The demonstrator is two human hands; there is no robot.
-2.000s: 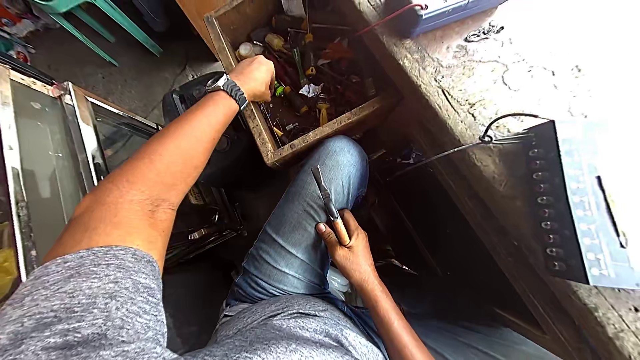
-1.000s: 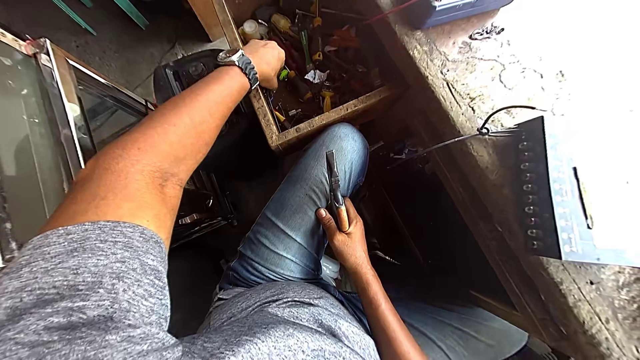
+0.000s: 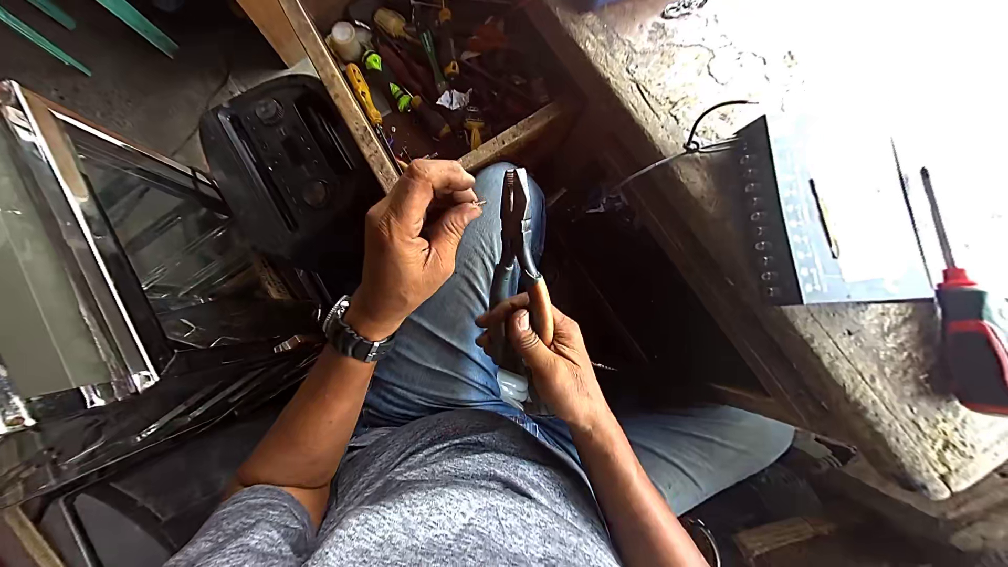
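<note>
Between thumb and forefinger, my left hand (image 3: 421, 236) pinches a small thin metal piece (image 3: 479, 203), perhaps a nail or screw; its kind is too small to tell. My right hand (image 3: 551, 354) grips combination pliers (image 3: 516, 228) by the handles, over my jeans-clad thigh. Their jaws point up and away from me, and the handles are slightly spread. The small piece is just left of the pliers' jaws, not touching them. Beyond my left hand lies an open wooden drawer (image 3: 512, 138) of tools, with a yellow-handled screwdriver (image 3: 363, 93) along its left side.
A worn workbench (image 3: 854, 346) runs along the right, bearing a panel (image 3: 776, 228) with a row of holes and a red-and-black handled screwdriver (image 3: 972, 339). A black speaker-like device (image 3: 291, 169) stands left of the drawer. Framed glass panels (image 3: 102, 260) lean at the far left.
My left hand has come back from the drawer to beside the pliers, now with a small piece in its fingertips. The pliers' handles have spread in my right hand.
</note>
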